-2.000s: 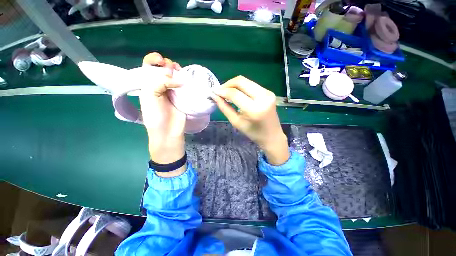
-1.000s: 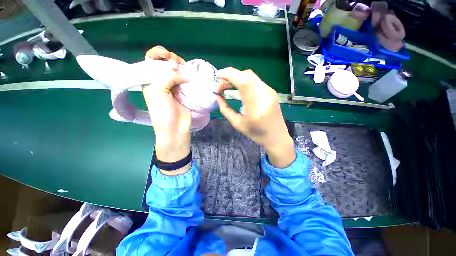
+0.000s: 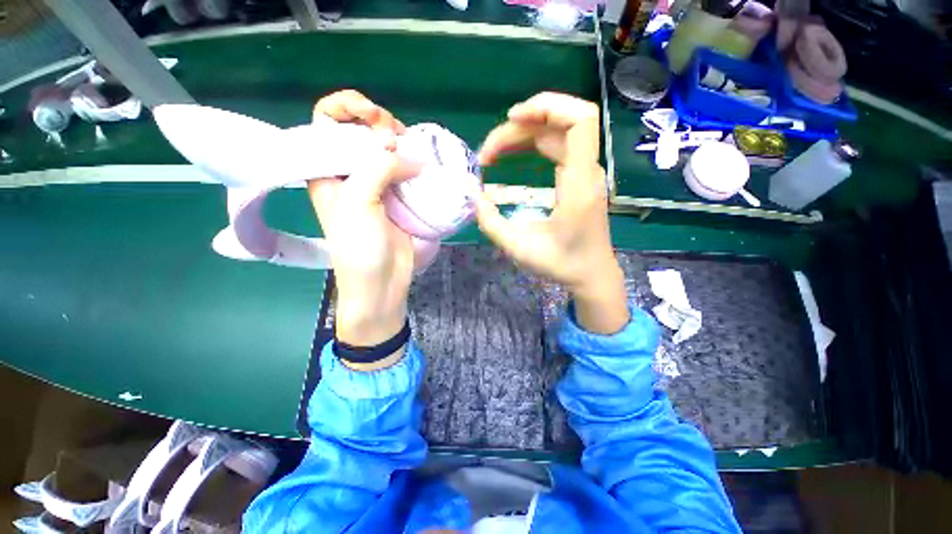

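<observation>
My left hand (image 3: 360, 209) grips the white and pale pink cat-ear headphones (image 3: 282, 156) at one ear cup, above the mat's back edge. The headband and pointed ears stretch out to the left. The ear cup (image 3: 433, 183) shows its white face with small grey printing, turned up and to the right. My right hand (image 3: 553, 193) is at the cup's right side, thumb and fingers spread apart around its edge. It looks empty; whether a fingertip touches the cup is unclear. Any thin clear film on the cup cannot be made out.
The black dimpled mat (image 3: 480, 355) lies below my hands, with a crumpled white tissue (image 3: 673, 306) on its right. Upper right are a blue bin (image 3: 731, 99), a round pink-white item (image 3: 717, 171) and a white bottle (image 3: 811, 175). White headbands (image 3: 157, 482) sit lower left. Dark sheets are stacked at right.
My right thumb and fingers have opened from a pinch at the cup edge, and the fingers have risen. My left hand and the headphones have shifted slightly right.
</observation>
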